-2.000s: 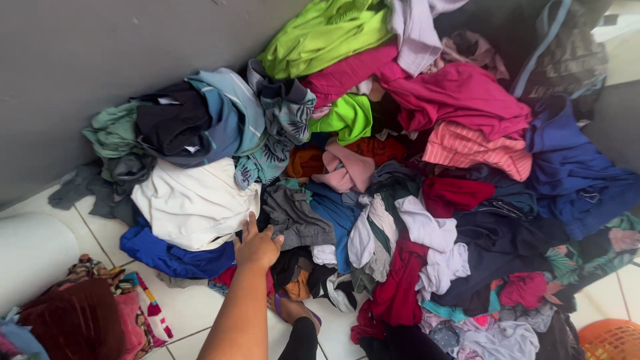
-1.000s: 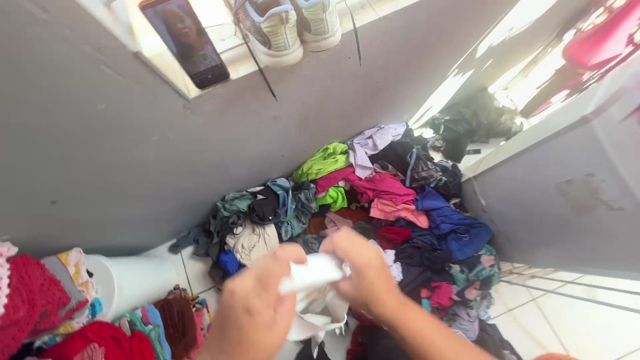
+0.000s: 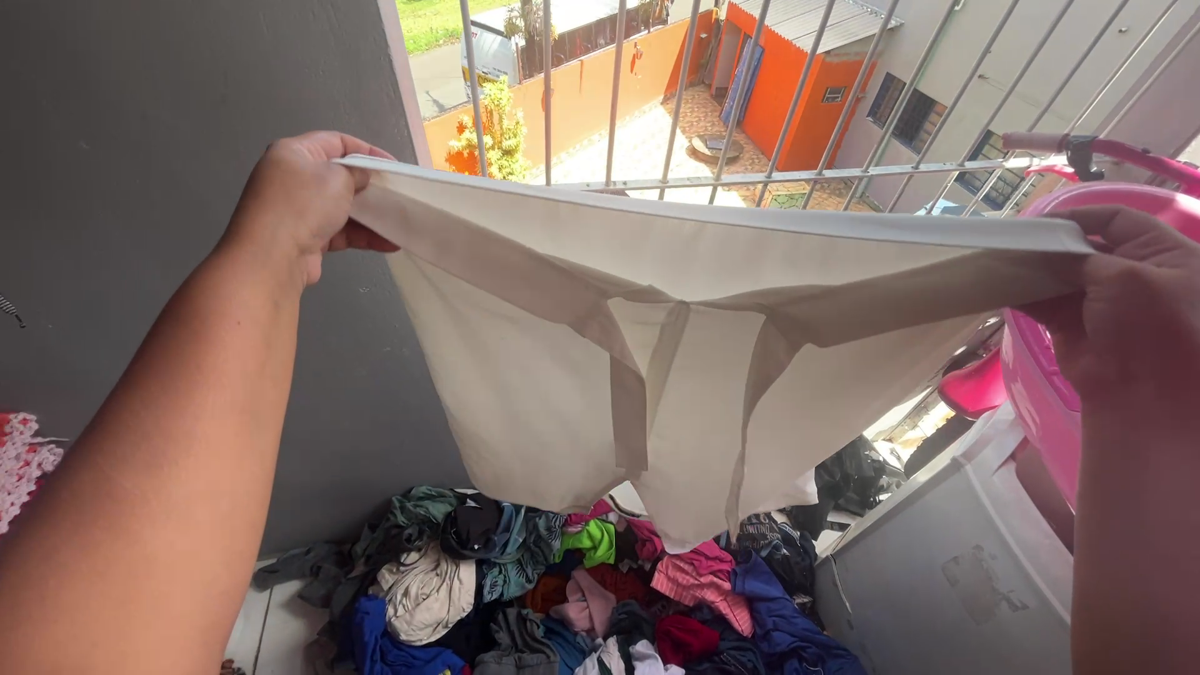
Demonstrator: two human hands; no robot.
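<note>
A white garment (image 3: 525,375) with a wide waistband hangs stretched between my two hands, light showing through its thin cloth. My left hand (image 3: 314,202) pinches one end of the band at the upper left. At the right, my right hand (image 3: 1125,281) grips the other end. The garment's lower edge hangs over a heap of mixed clothes on the floor, among them a cream garment (image 3: 427,591), a bright green cloth (image 3: 591,542), a coral pink striped cloth (image 3: 703,586) and a dark blue garment (image 3: 787,619).
A grey wall (image 3: 187,112) stands at the left. Metal bars (image 3: 614,94) cross the opening ahead, with an orange building outside. At the right are a light grey cabinet-like object (image 3: 947,553) and a pink plastic item (image 3: 1050,403). A crocheted pink-edged cloth (image 3: 28,469) shows at far left.
My hands have lifted and moved wide apart, and the white garment, bunched between them a second ago, is spread open. The view has tilted up toward the barred opening.
</note>
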